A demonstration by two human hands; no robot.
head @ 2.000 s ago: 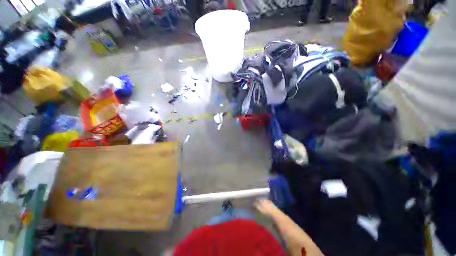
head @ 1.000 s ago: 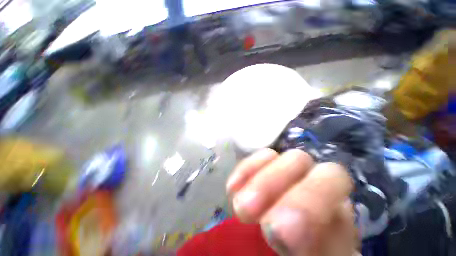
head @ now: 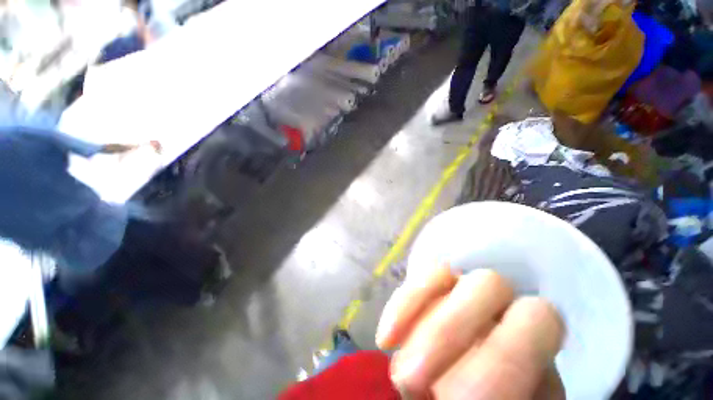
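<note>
My right hand [head: 477, 336] is close to the camera at the lower middle, large and partly cut off by the bottom edge. Its fingers are curled together, and their inner side is hidden. Behind it is a large pale round bin [head: 594, 289], seen from above and partly covered by the hand. I cannot tell whether the hand touches it or holds anything. My left hand is out of the picture.
A person in blue [head: 55, 195] reaches over a long white table [head: 234, 47] at left. Another person's legs [head: 477, 58] stand in the aisle by yellow floor tape [head: 422, 211]. A yellow sack [head: 586, 62] and dark cloth bundles [head: 586, 191] are at right.
The view has turned and moved forward, bringing the long table and the person in blue in. The white bin looks nearer. My right hand has come up from low at my side.
</note>
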